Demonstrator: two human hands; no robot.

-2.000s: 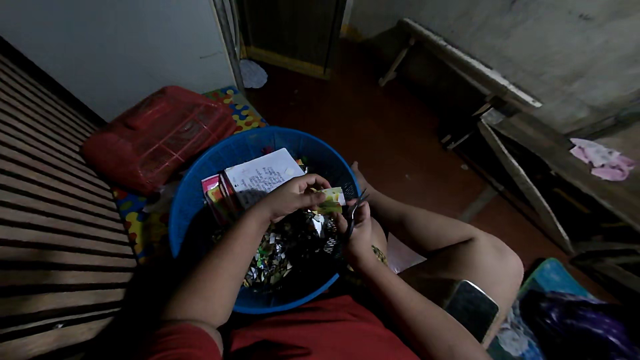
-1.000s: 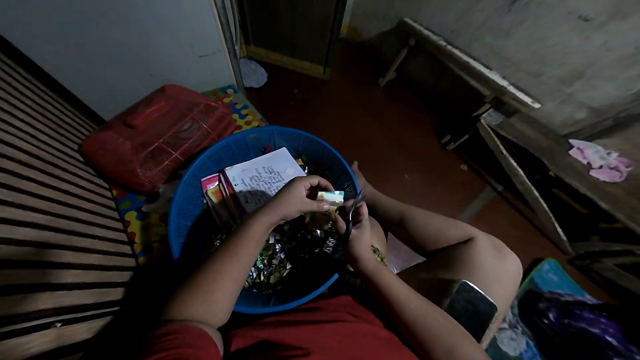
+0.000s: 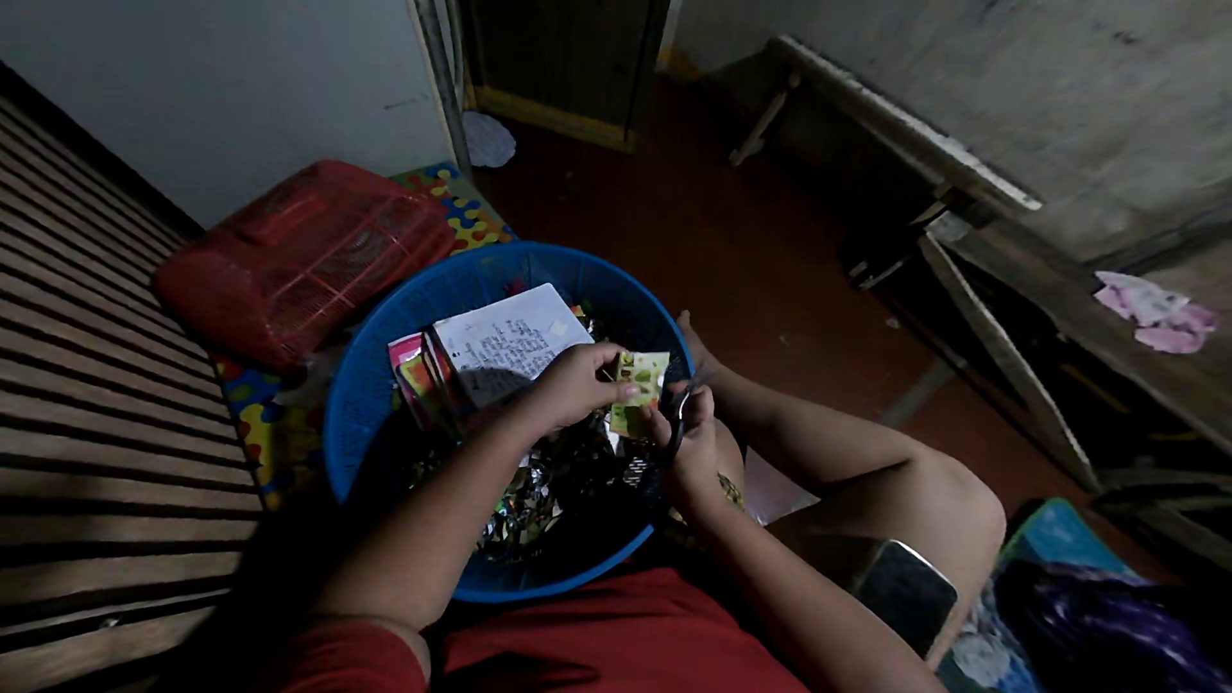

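Note:
My left hand [image 3: 584,385] pinches a small yellow-green printed wrapper [image 3: 643,377] above the right part of a blue plastic basin [image 3: 342,404]. Close beside it, my right hand [image 3: 695,438] is closed on a pair of scissors [image 3: 680,419], and its thumb is at the wrapper's lower edge. The scissor blades point up and away, partly hard to see. Inside the basin lie many shiny foil wrapper pieces [image 3: 525,520], a sheet of paper with handwriting [image 3: 515,337] and a pink and orange printed packet [image 3: 414,371].
A red plastic basket [image 3: 308,250] lies on a colourful mat [image 3: 462,217] beside a slatted wooden panel [image 3: 115,423]. A smartphone [image 3: 905,592] rests on my leg. At right stand a wooden bench [image 3: 1059,289] with a pink cloth [image 3: 1160,313] and a dark purple bag [image 3: 1097,616].
The wrapper, folded or turned narrow a second ago, now shows its broad printed face between my hands. Both hands have stayed over the basin, and the scissors remain in my right hand.

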